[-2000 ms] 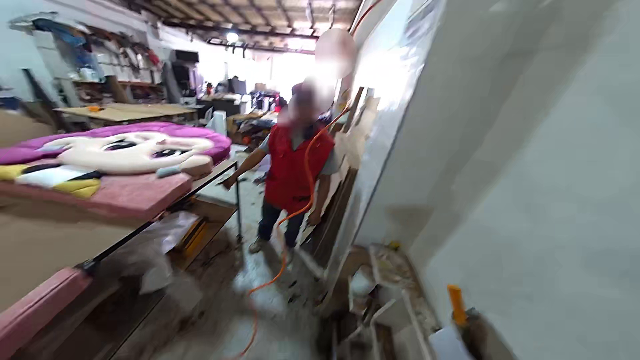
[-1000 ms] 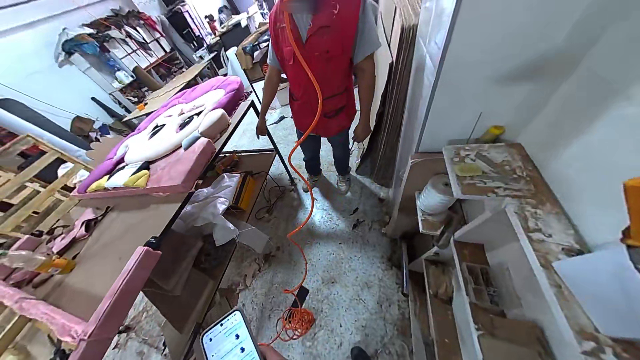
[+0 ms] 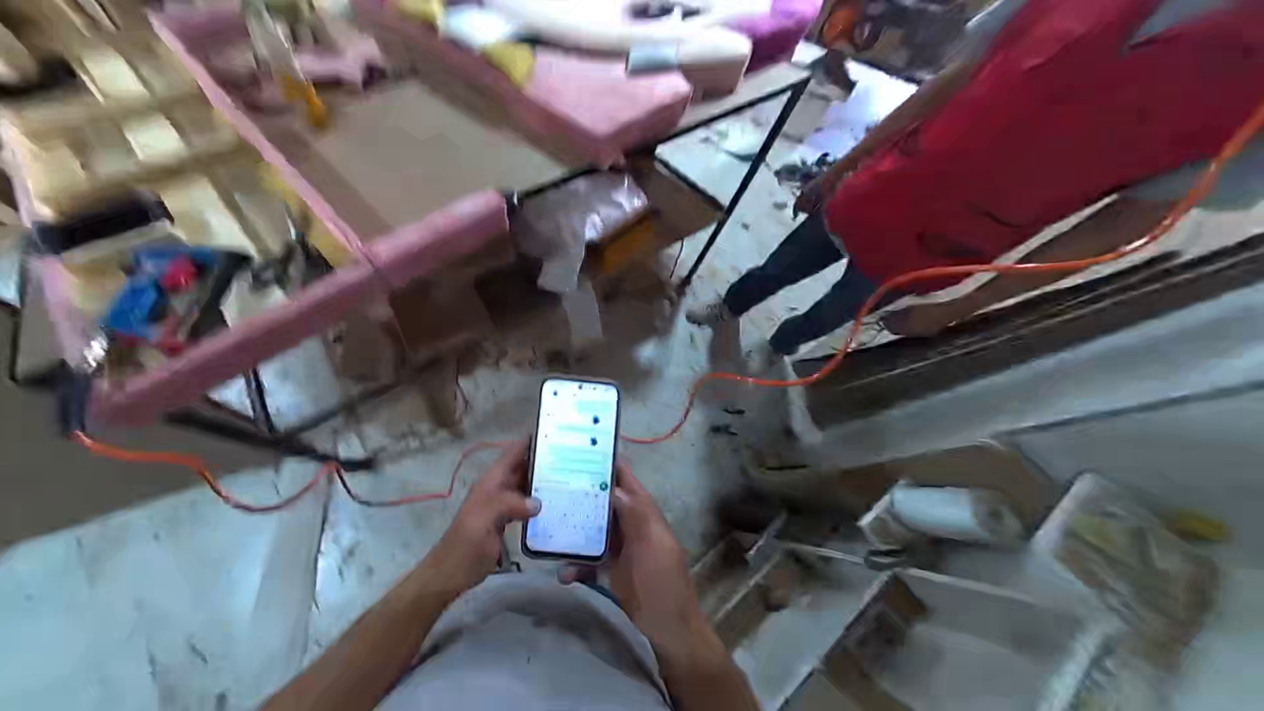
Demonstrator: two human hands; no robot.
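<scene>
A smartphone (image 3: 573, 469) with a lit screen showing a chat and a keyboard is held upright in front of my body. My left hand (image 3: 494, 509) grips its left edge, with the thumb over the lower screen. Around the right edge and lower corner is my right hand (image 3: 637, 528). An orange air hose (image 3: 760, 380) runs across the floor behind the phone, from the table at left toward a person in a red vest (image 3: 1037, 148) at upper right.
At left stands a table with pink padded edging (image 3: 296, 306), bearing blue and red items. Pink foam pieces (image 3: 632, 94) lie beyond it. A wooden shelf unit (image 3: 948, 612) with a white roll (image 3: 953, 513) is at lower right. The view is blurred.
The phone, at the bottom edge one second ago, is now in the middle of the view with both my hands on it. The view has tilted strongly.
</scene>
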